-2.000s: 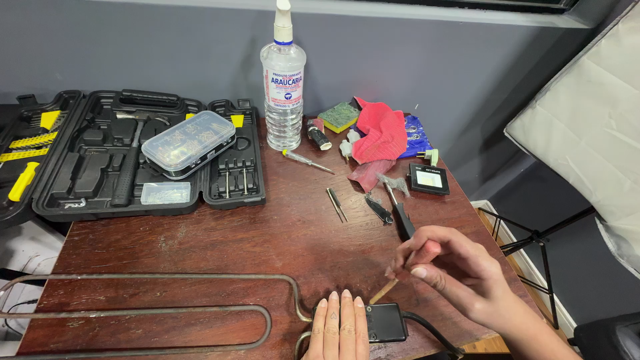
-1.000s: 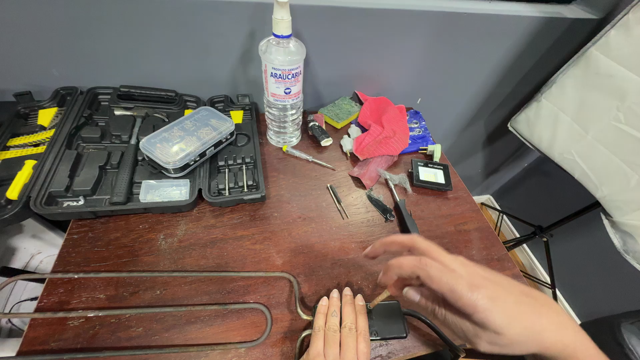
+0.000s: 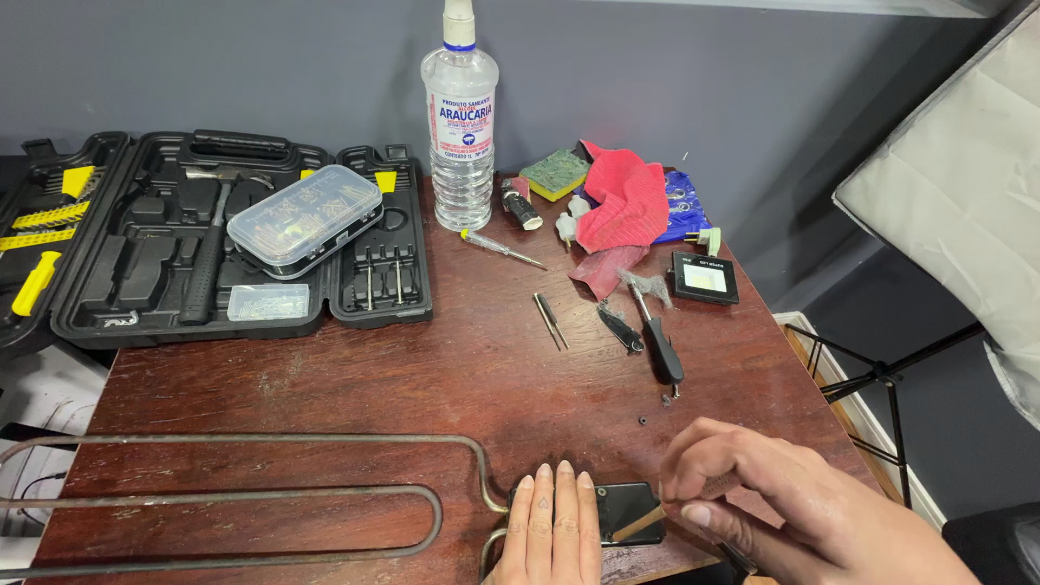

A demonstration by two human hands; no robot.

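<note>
My left hand [image 3: 555, 528] lies flat across the left part of a black rectangular box [image 3: 630, 508], fingers together, holding it against the wooden table. The box joins the ends of a bent metal heating element [image 3: 341, 494], which stretches left. A cable at its right is partly hidden by my right hand [image 3: 751, 496]. Between the thumb and fingers of that hand is a thin brown strip [image 3: 642, 524], perhaps folded sandpaper; its tip meets the box near the lower edge, beside my left fingers. The underside of the box is hidden.
Behind the hands lie a black-handled screwdriver [image 3: 662, 349], a folding tool [image 3: 620, 328], small bits [image 3: 551, 321] and a small LED floodlight [image 3: 704, 279]. Farther back are a clear alcohol bottle [image 3: 463, 138], a red cloth [image 3: 621, 195] and a sponge [image 3: 555, 172]. An open toolbox [image 3: 268, 329] occupies the left.
My right hand has moved nearer the front edge, and the screwdriver handle it partly covered two seconds ago now shows. My left hand stays on the box.
</note>
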